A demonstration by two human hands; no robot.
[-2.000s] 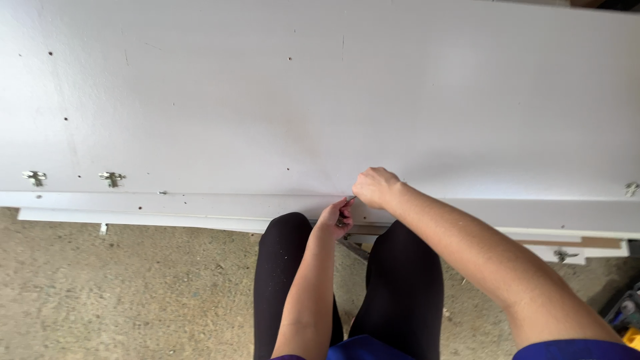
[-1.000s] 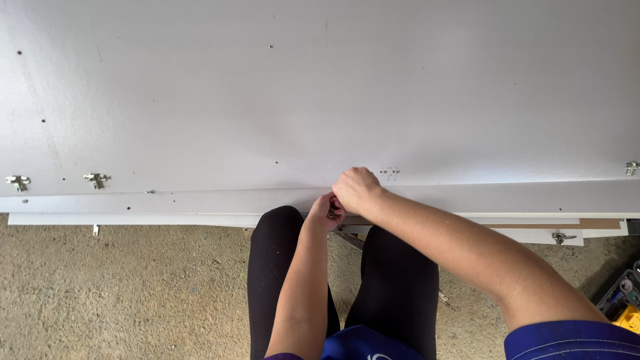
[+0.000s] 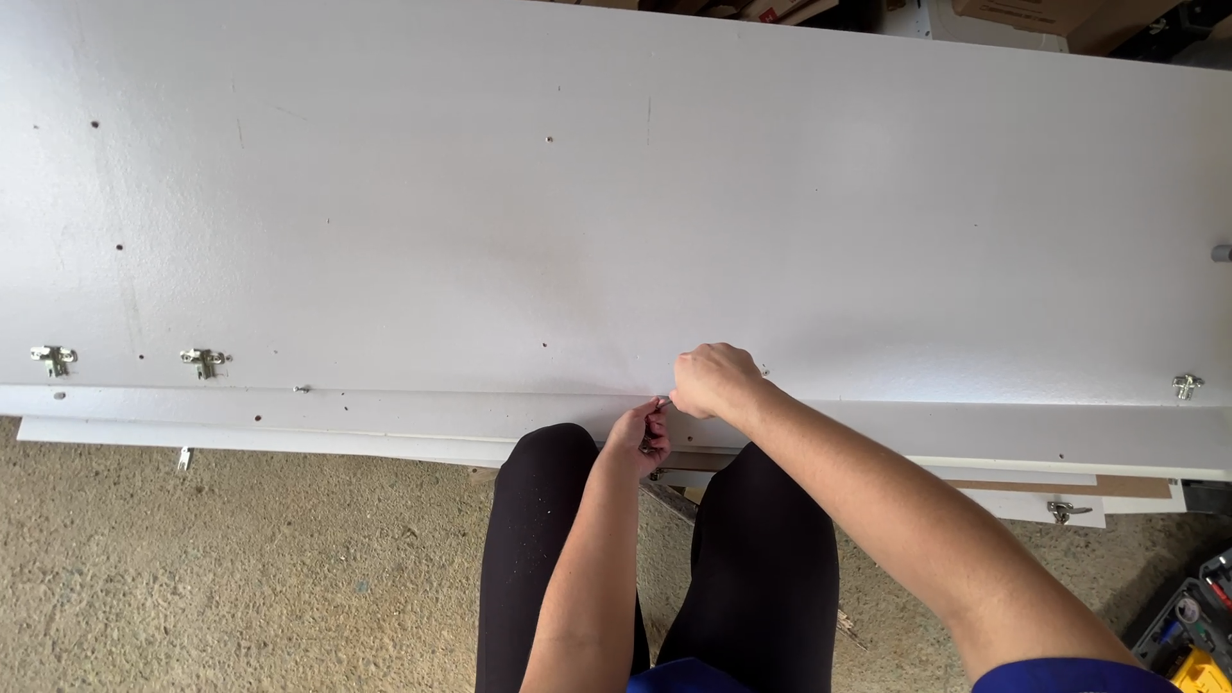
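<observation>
A large white panel [image 3: 462, 212] lies flat before me, with small holes in it and metal hinge mounting plates [image 3: 203, 362] near its front edge. My right hand [image 3: 714, 379] is a closed fist over that edge, around the handle end of what looks like a thin metal tool [image 3: 666, 401]; its handle is hidden. Just left of it and lower, my left hand [image 3: 642, 438] has curled fingers around a small metal piece, too hidden to name, at the tool's far end. A screw [image 3: 301, 389] lies further left on the panel.
My knees touch the near side of the stacked boards [image 3: 1136, 488]. Another metal fitting [image 3: 1065, 511] sits at the lower right, above an open toolbox [image 3: 1184, 616] on the rough concrete floor [image 3: 337, 568]. Cardboard boxes [image 3: 1030, 13] stand beyond the panel.
Both hands stay close together at the panel's near edge. The fitting that shows beside my right fist one second ago is now mostly hidden or out of clear sight.
</observation>
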